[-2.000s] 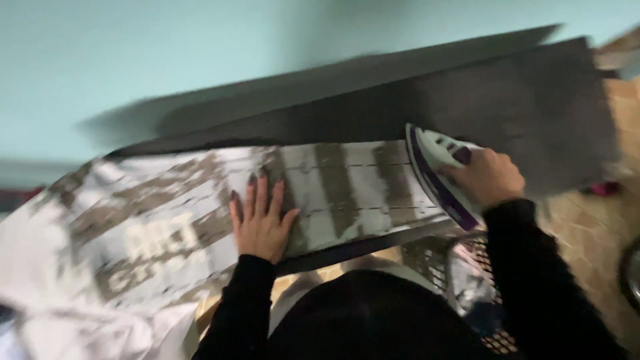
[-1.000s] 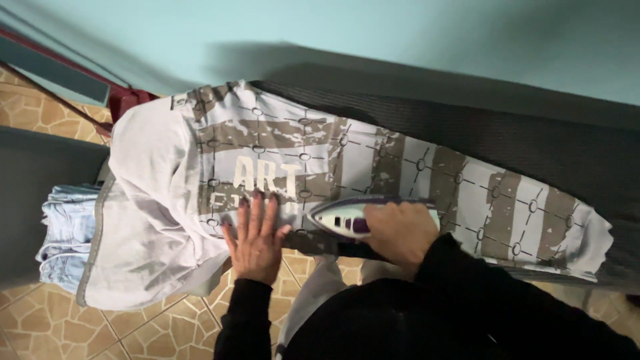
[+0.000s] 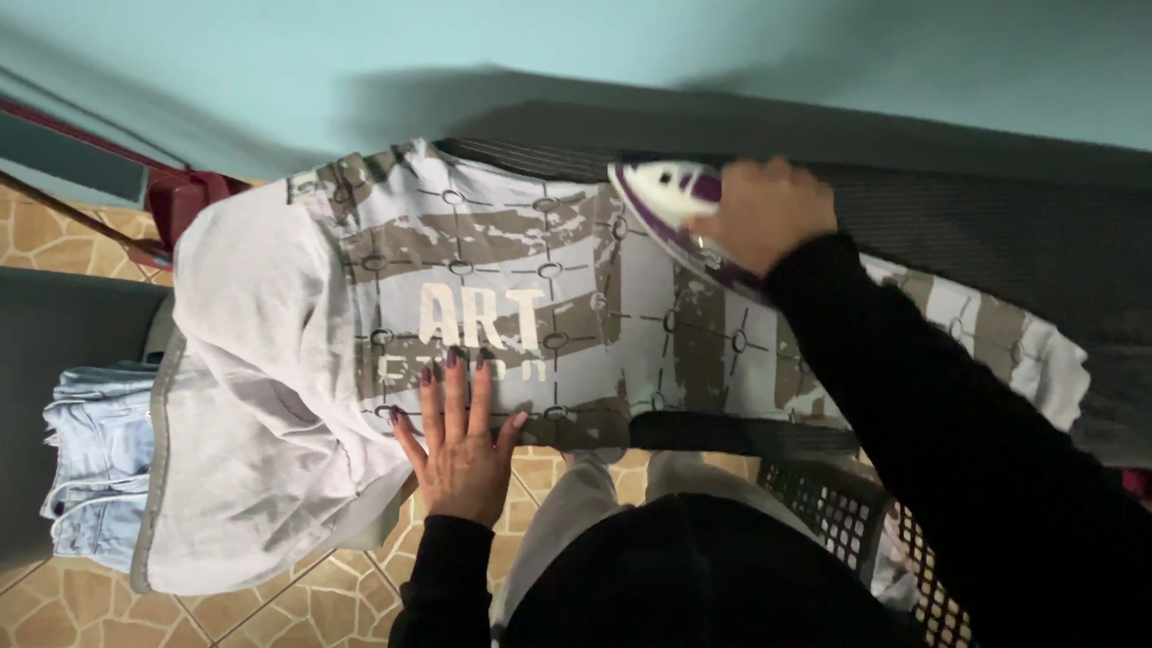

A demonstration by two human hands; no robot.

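A white and grey-brown patterned garment [image 3: 513, 243] with printed lettering and a plain pale hood-like part [image 3: 261, 360] lies over a dark ironing board [image 3: 954, 225]. My left hand [image 3: 463, 450] rests flat on the garment's near edge, just below the lettering, fingers apart. My right hand [image 3: 774, 211] grips the handle of a white and purple clothes iron [image 3: 666, 193]. The iron lies over the garment's upper edge, its tip pointing up and left, its heel partly hidden by my wrist.
Folded light-blue jeans [image 3: 99, 459] sit at the left on a grey surface [image 3: 72, 342]. A teal wall [image 3: 630, 54] runs behind the board. A plastic laundry basket [image 3: 837, 513] with cloth in it stands below the board on the tiled floor [image 3: 297, 603].
From the garment's near edge beside my left hand, my right hand has moved the iron up and right to the far edge. My left hand stays beneath the lettering.
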